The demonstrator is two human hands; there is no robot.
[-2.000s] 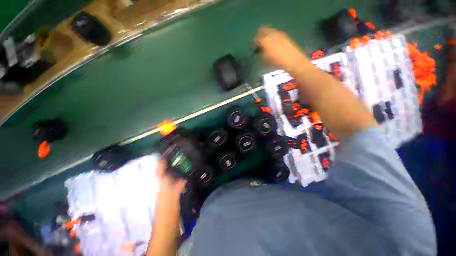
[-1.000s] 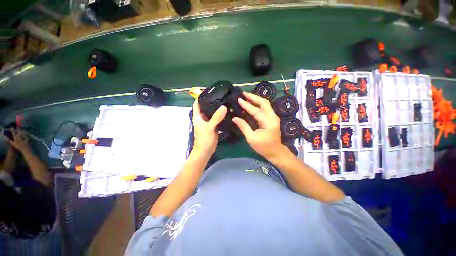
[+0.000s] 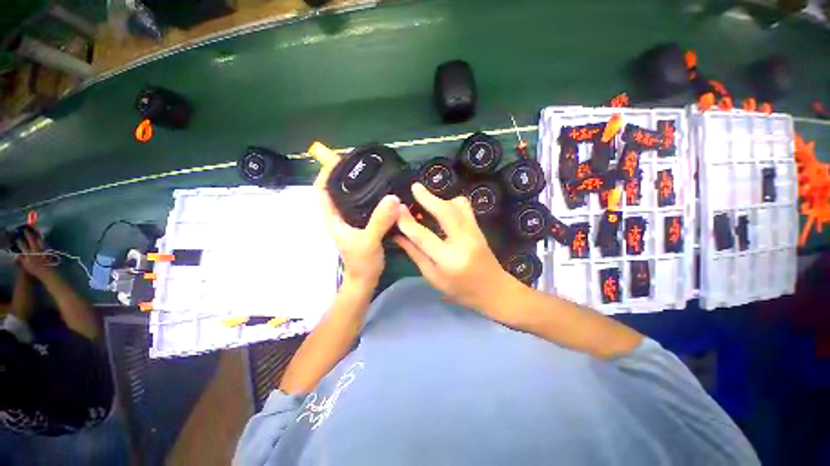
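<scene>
A black round speaker unit (image 3: 366, 173) with a pale logo on its end is held in front of my chest. My left hand (image 3: 357, 241) grips it from the left and below. A yellow-orange strap end (image 3: 322, 154) sticks out at its upper left. My right hand (image 3: 450, 238) is at its lower right, with thumb and fingers together near the left thumb. A small dark piece with a bit of orange shows at those fingertips; the fingers partly hide it. Several other speaker units (image 3: 481, 197) stand clustered just right of my hands.
A white tray (image 3: 569, 296) with black-and-orange inserts is at right, another tray (image 3: 746, 278) beyond it. A white tray (image 3: 255, 246) lies at left. Speaker units (image 3: 454, 91) sit on the green belt (image 3: 346, 82). Another person's arm (image 3: 59, 282) is at far left.
Two seconds ago my right hand reached over the belt by the trays; both hands now meet at the unit. Over the last second the unit has turned, its logo end now facing up.
</scene>
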